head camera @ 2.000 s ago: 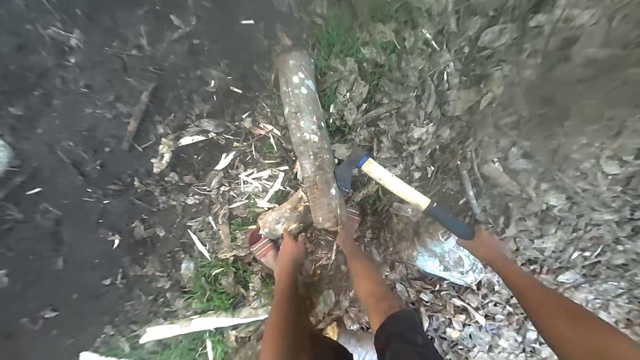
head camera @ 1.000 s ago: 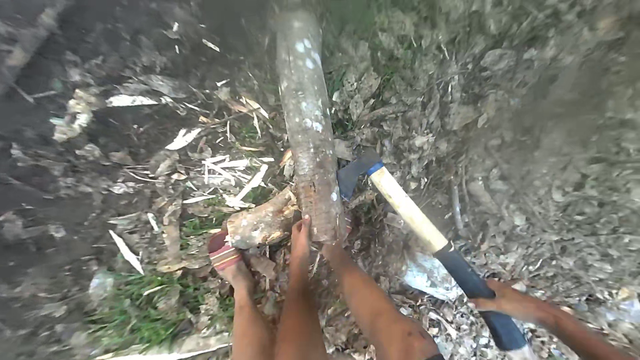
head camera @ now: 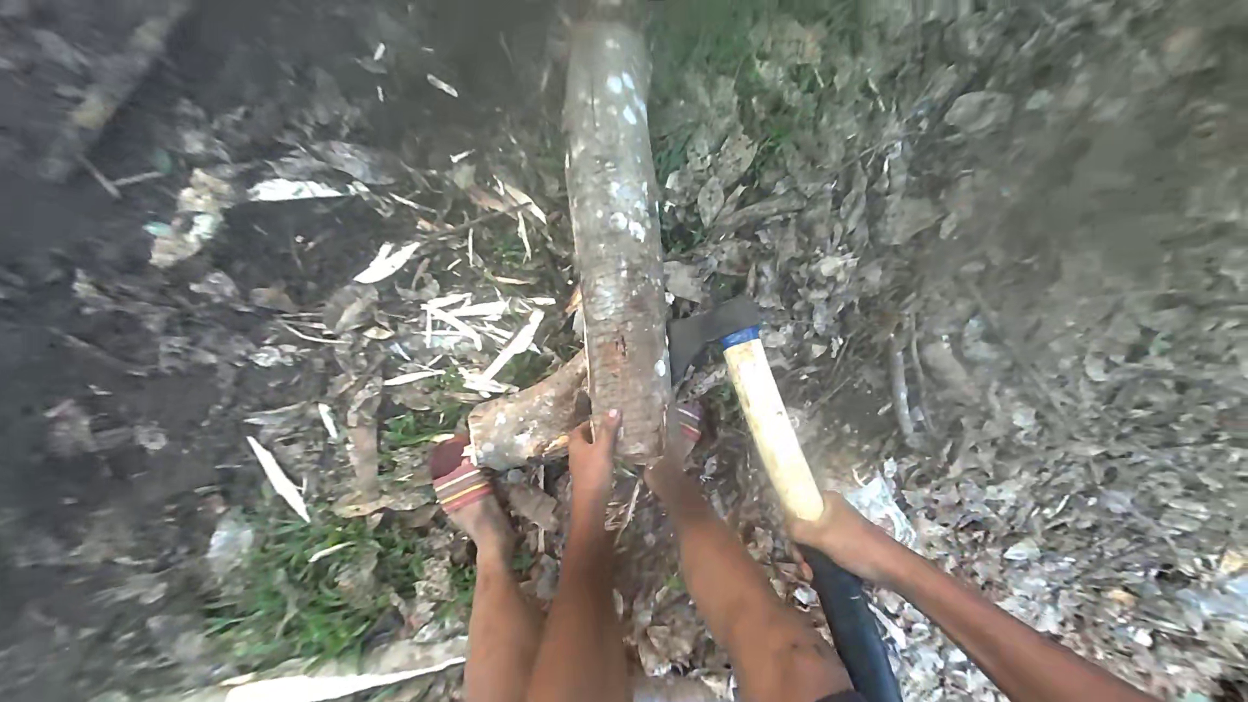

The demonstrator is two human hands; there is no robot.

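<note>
A long bark-covered log [head camera: 616, 224] lies with its near end propped on a shorter log [head camera: 526, 414]. My left hand [head camera: 593, 448] grips the left side of the near end, thumb along the bark. In my right hand [head camera: 834, 531] is an axe [head camera: 770, 419] with a pale wooden handle, a blue collar and a black lower grip; my fingers close on the handle just above the black part. The dark axe head [head camera: 712, 331] is right beside the log's right side; whether its edge touches the bark cannot be told.
My foot in a striped sandal [head camera: 460, 478] stands at the short log's left end, the other foot partly hidden behind the long log. Pale wood chips [head camera: 478, 336] lie to the left. Dry leaves, grass [head camera: 302, 585], a branch [head camera: 107, 88] and clear plastic [head camera: 882, 502] surround the logs.
My right hand has moved up the axe handle, from the black grip to the pale wood. My left hand stays at the log's near end. The view has come closer to the logs.
</note>
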